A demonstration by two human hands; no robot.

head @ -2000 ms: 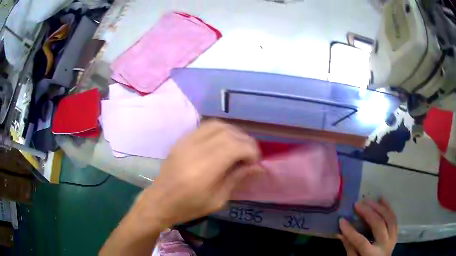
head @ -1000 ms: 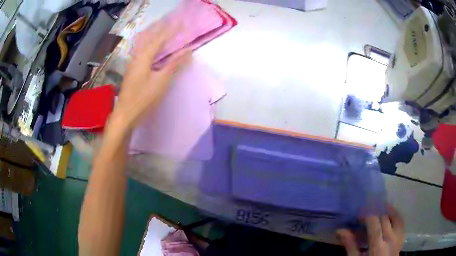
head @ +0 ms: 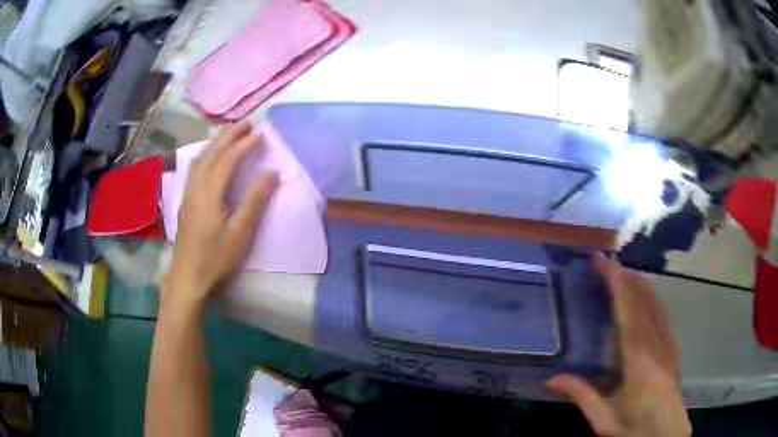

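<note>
The blue-grey plastic sewing template (head: 333,299) lies open at the table's front edge, its two leaves joined by a brown hinge tape (head: 469,224). The near leaf shows a black-edged rectangle with a white guide strip and no fabric in it. The far leaf shows a black angled slot. My right hand (head: 635,358) grips the near leaf's right end, thumb at the front edge. My left hand (head: 217,218) lies flat with fingers spread on the pale pink pieces (head: 294,222); whether it pinches one cannot be told.
Pink-faced pieces with red rims (head: 264,60) lie beyond the pale stack. Red fabric (head: 128,198) is at the table's left edge. The sewing machine head (head: 695,77) and bright lamp are at right, with larger red pieces (head: 757,222) at the far right. Pink pieces (head: 305,416) show below the table.
The template was closed and is now open, without the pink and red fabric seen in it earlier. My left hand has come back from the pink-rimmed stack onto the pale pink pieces.
</note>
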